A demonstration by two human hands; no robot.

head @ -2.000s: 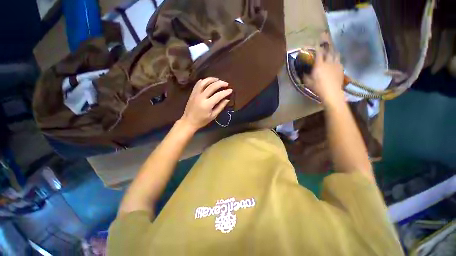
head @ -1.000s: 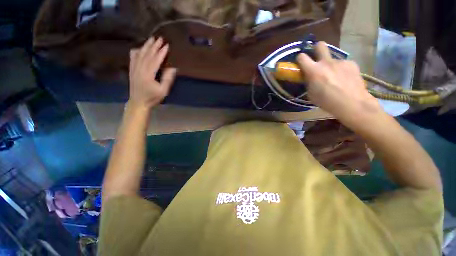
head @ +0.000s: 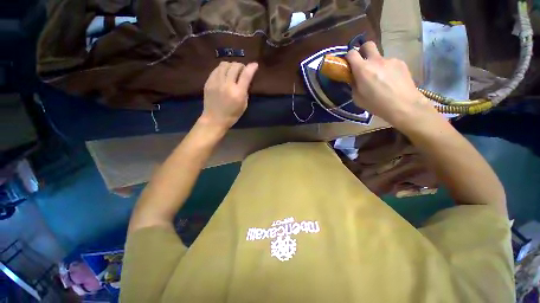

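Note:
The brown garment (head: 177, 71) lies across the dark navy padded board (head: 189, 115), with a small dark label (head: 230, 52) below a pale seam line. The steam iron (head: 331, 83), with a pointed soleplate and orange-brown handle, sits on the garment's lower right part and the board's edge. My right hand (head: 385, 80) is closed around its handle. My left hand (head: 228, 94) rests on the garment's lower edge below the label, fingers slightly bent, holding nothing I can see. A loose pale thread (head: 302, 112) hangs left of the iron's soleplate.
The ribbed yellow-brown hose (head: 468, 108) runs from the iron to the upper right. The pale iron rest (head: 445, 62) lies right of the board. Tan cardboard (head: 142, 160) sticks out along the near edge. A brown cloth heap (head: 391, 160) lies lower at the right.
My right hand has brought the iron from beside the rest onto the garment. My left hand moved left along the garment, then back right to below the label. The view has shifted.

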